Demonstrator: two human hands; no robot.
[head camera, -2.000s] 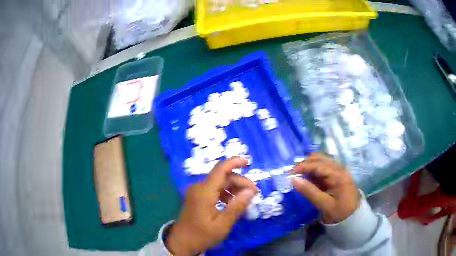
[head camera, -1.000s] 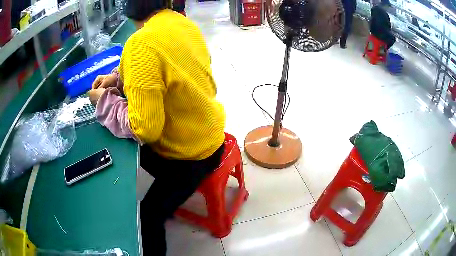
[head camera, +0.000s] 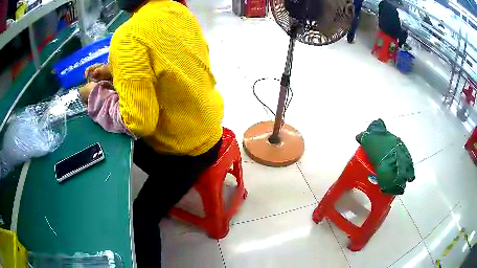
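Note:
Neither of my hands is in the picture. Nearest in front of me is the green bench top (head camera: 78, 209). The clear parts tray (head camera: 78, 260) shows only as a strip at the bottom left edge, with whitish bits at its corner. The yellow parts bin (head camera: 11, 251) is cut off at the lower left corner. A black smartphone (head camera: 79, 162) with a pale rim lies on the bench. A thin pale scrap (head camera: 50, 225) lies below it.
A person in a yellow sweater (head camera: 167, 78) sits on a red stool (head camera: 217, 193) at the bench, beside a blue tray (head camera: 78, 64) and a clear plastic bag (head camera: 26, 138). A pedestal fan (head camera: 274, 143) and a red stool with green cloth (head camera: 388, 157) stand on the floor.
My view has swung from the trays to the right, and both my hands have left the picture. Since one second ago the scene has shifted slightly left and up.

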